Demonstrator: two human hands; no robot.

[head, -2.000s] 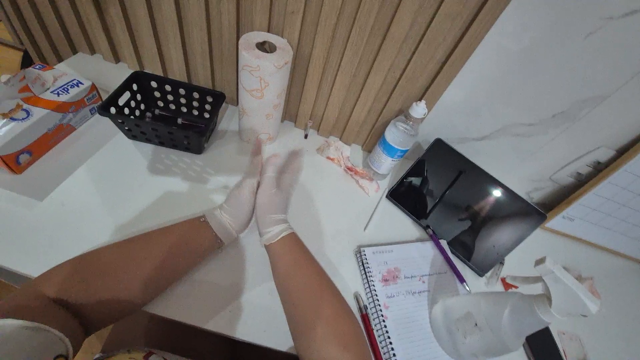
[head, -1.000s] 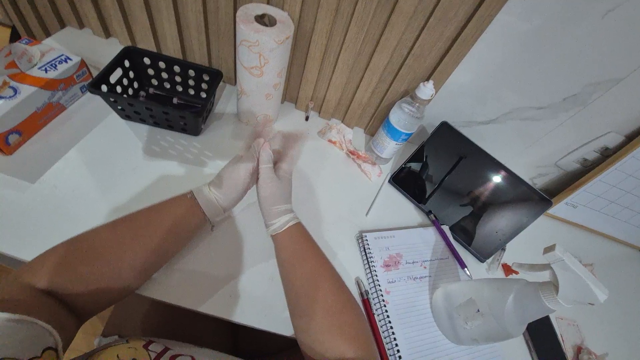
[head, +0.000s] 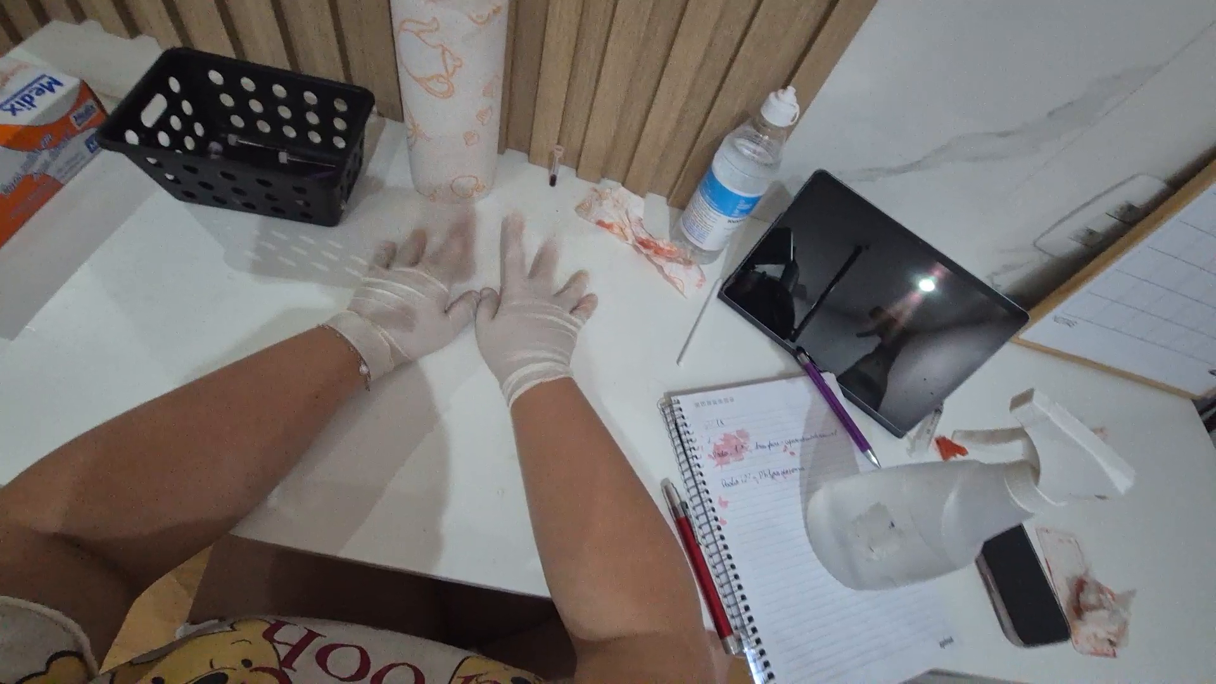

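Both my hands wear thin whitish gloves and hold nothing. My left hand (head: 408, 304) is palm down over the white table (head: 370, 475), fingers spread toward the paper towel roll (head: 451, 104). Beside it my right hand (head: 534, 313) also has its fingers apart, and the two thumbs touch. A small dark-tipped vial or tube (head: 556, 165) lies beyond my right hand. To its right are a red-stained paper towel (head: 641, 237), a clear bottle with a blue label (head: 731, 180) and a thin white stick (head: 698, 318).
A black perforated basket (head: 237, 142) and a glove box (head: 43, 142) stand at left. At right are a tablet (head: 874, 294), a spiral notebook (head: 807, 532) with a purple pen (head: 836, 404), a red pen (head: 701, 570), a spray bottle (head: 902, 518), a phone (head: 1024, 584) and a framed planner (head: 1130, 285).
My hands were pressed together, then clasped; now they are apart at the palms, with spread fingers and touching thumbs.
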